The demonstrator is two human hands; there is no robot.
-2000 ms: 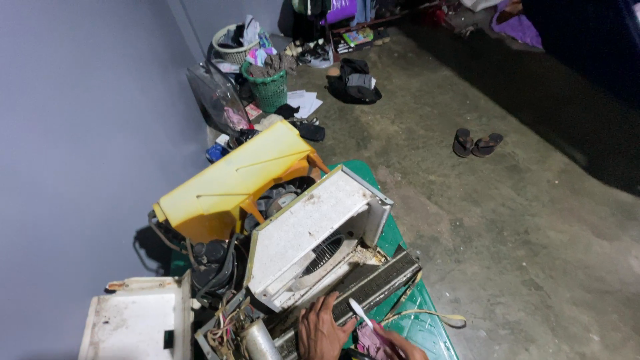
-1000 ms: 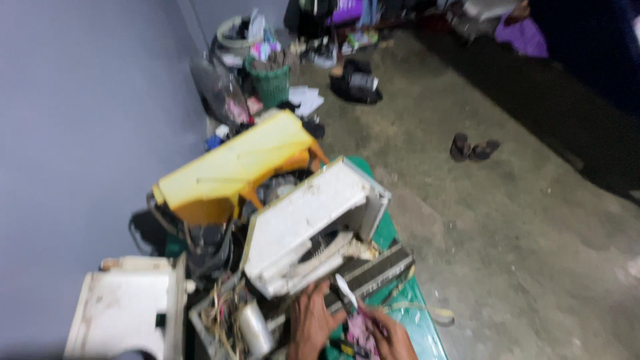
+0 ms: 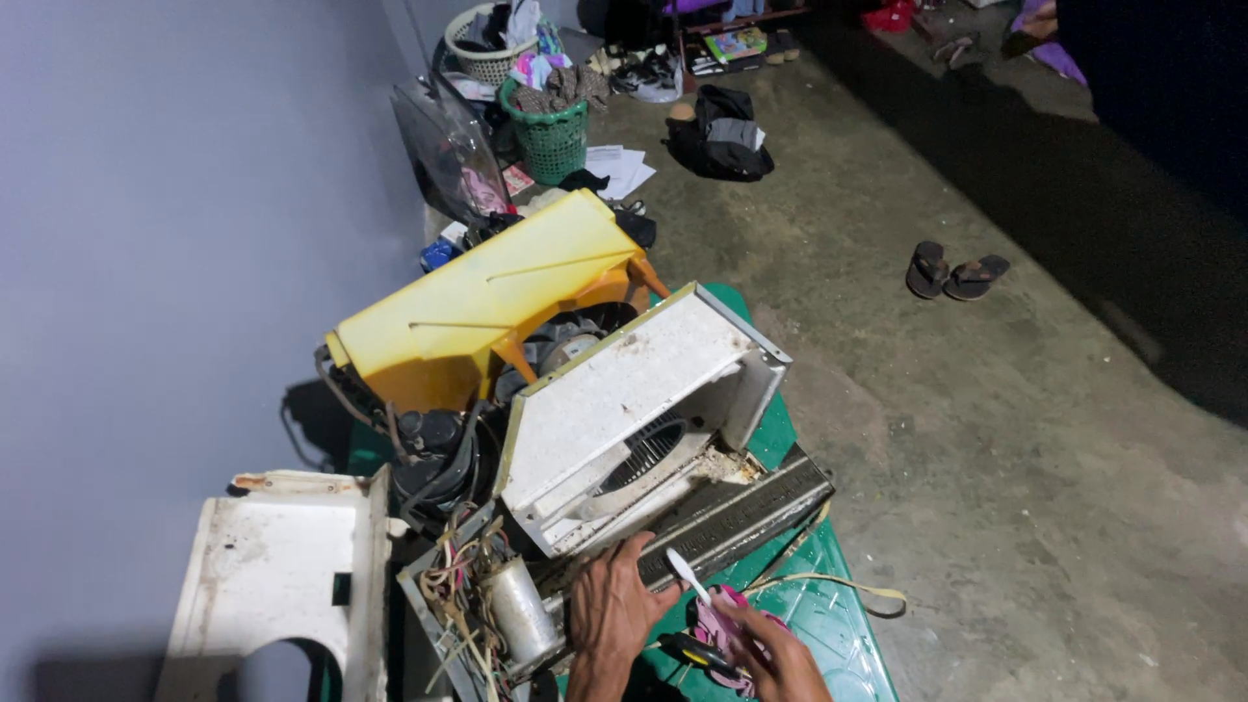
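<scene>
My left hand (image 3: 616, 606) rests on the near edge of a dark metal coil unit (image 3: 746, 512), its fingers spread. A white brush (image 3: 688, 575), seemingly a toothbrush, is held in my right hand (image 3: 770, 648), its head over the coil. Beneath that hand lie a pink cloth (image 3: 720, 634) and a black-and-yellow tool handle (image 3: 699, 651). The opened air conditioner has a white housing (image 3: 624, 390) with a blower wheel (image 3: 643, 450) inside, a silver capacitor (image 3: 524, 612) among loose wires (image 3: 463, 585), a black compressor (image 3: 429, 444) and a yellow plastic shroud (image 3: 487, 283).
The unit stands on a green table (image 3: 829, 624). A white metal panel (image 3: 273, 556) is at the left by the grey wall. A flat strap (image 3: 848, 583) hangs over the table's right edge. Beyond are a green basket (image 3: 551, 141), a black bag (image 3: 721, 136) and sandals (image 3: 951, 273) on the floor.
The right hand and brush have shifted slightly relative to the coil. The left hand remains at the coil's near side, its fingers touching it.
</scene>
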